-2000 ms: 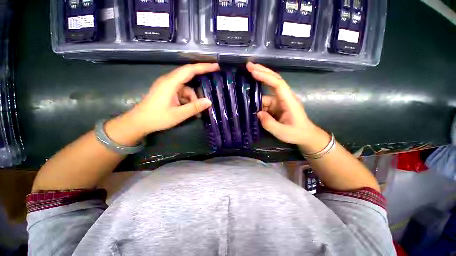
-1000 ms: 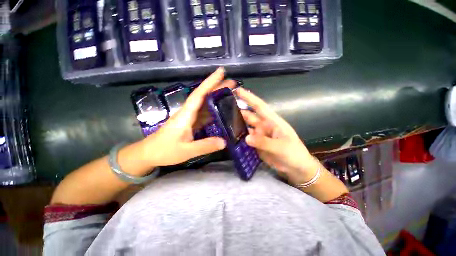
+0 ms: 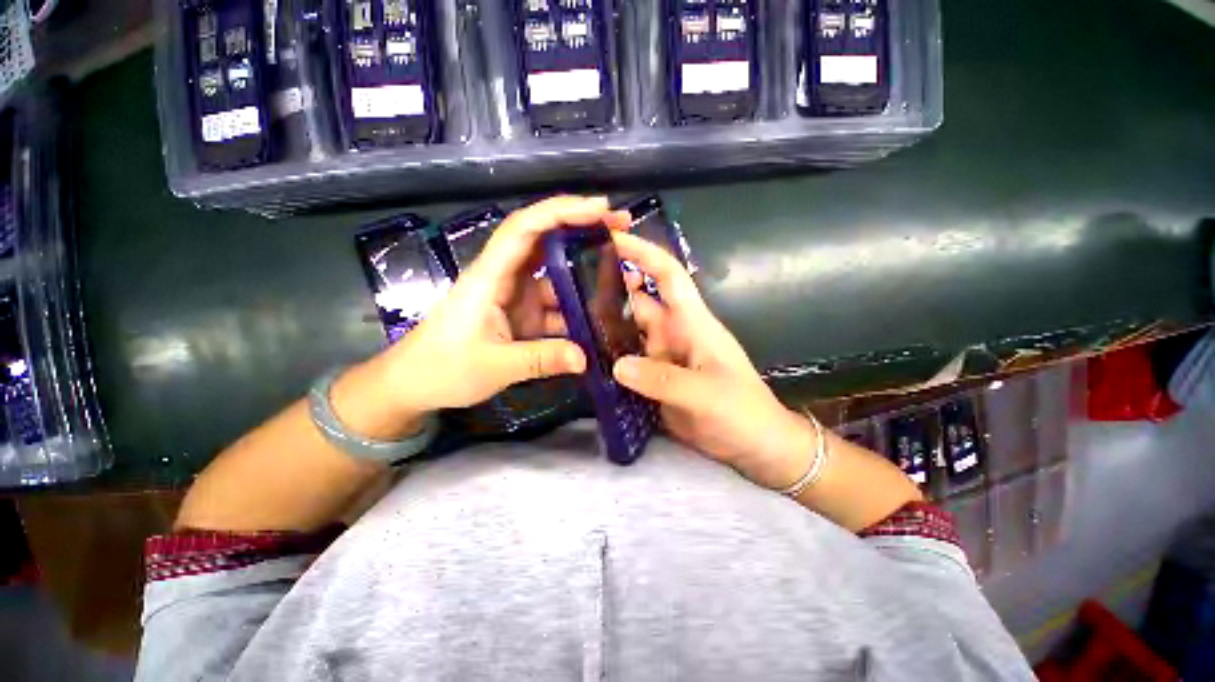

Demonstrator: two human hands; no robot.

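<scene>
My left hand [image 3: 486, 320] and my right hand [image 3: 700, 353] hold one purple-black keypad phone [image 3: 600, 340] between them, in front of my body. It is tilted, its dark screen up and its purple keys towards me. Both thumbs press at its long edges. Several more phones lie face up on the bench behind my hands; one at the left [image 3: 404, 273] shows white glare on its screen, and one shows at the right [image 3: 653, 240]. The others are partly hidden by my left hand.
A clear blister tray [image 3: 560, 171] ahead holds a row of phones, backs up with white labels. More clear trays with phones stand at the far left [image 3: 60, 333]. A tray with phones [image 3: 1019, 466] lies low right, beside a red item [image 3: 1126, 384]. The bench [image 3: 906, 280] is dark green.
The fanned stack of phones between my hands was spread on the bench, and one phone was raised. Over the last second that phone has turned more upright and moved slightly left.
</scene>
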